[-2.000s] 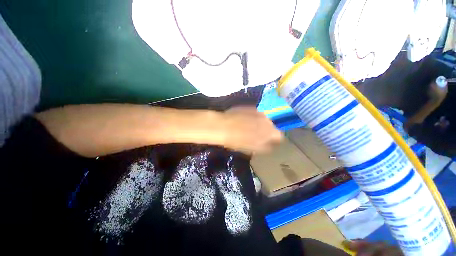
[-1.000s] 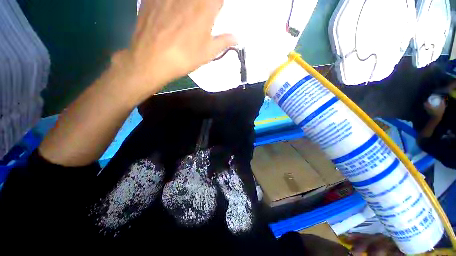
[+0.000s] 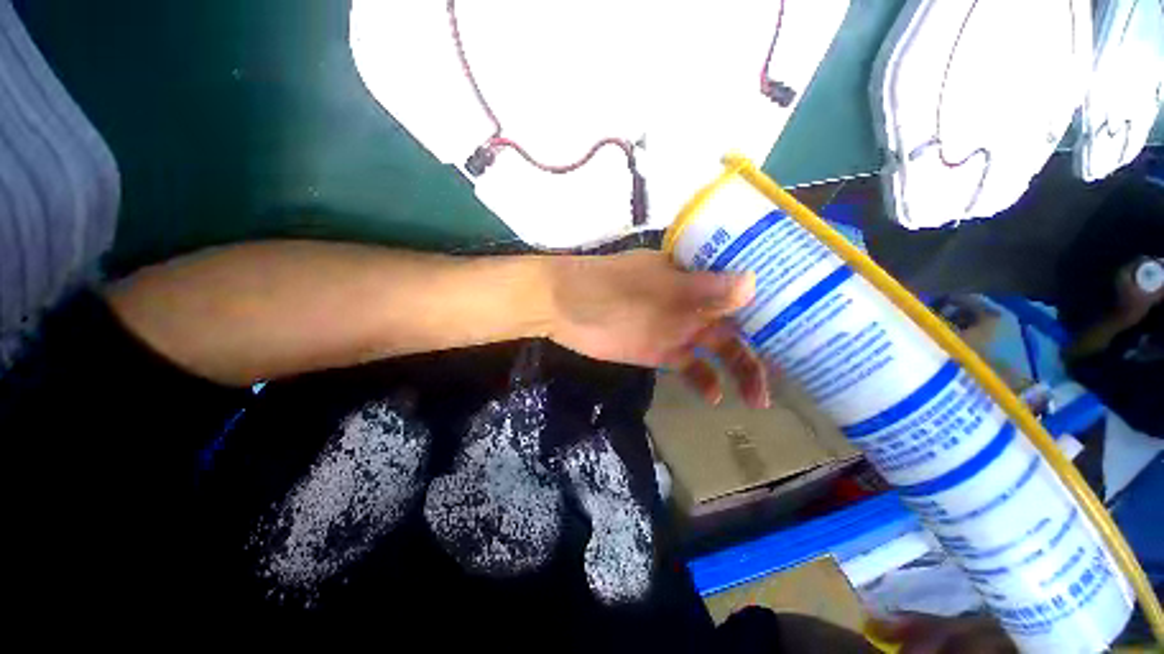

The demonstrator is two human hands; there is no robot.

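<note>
A white and blue sealant cartridge (image 3: 881, 396) lies in the yellow frame of the caulking gun (image 3: 951, 339), slanting from the lower right up to the middle. My right hand (image 3: 951, 632) is at the bottom edge, dark and partly cut off, closed on the gun's yellow handle. My left hand (image 3: 664, 319) is beside the cartridge's front end, fingers apart; whether it touches is unclear. The nozzle is hidden. A white plastic housing (image 3: 613, 77) lies above, with a dark red wire (image 3: 562, 166) and small dark connectors (image 3: 638, 192).
Stacked housings (image 3: 51, 192) stand at the left on the green bench (image 3: 255, 128). More white housings (image 3: 983, 102) lie at the upper right. Cardboard boxes (image 3: 740, 447) and a blue frame (image 3: 804, 543) are below. Another person's hand (image 3: 1136, 300) holds something white at the right edge.
My left hand has moved from over the housing down and right to the cartridge's front end, uncovering the wire and left connector. The gun has shifted slightly; the housings sit slightly further right.
</note>
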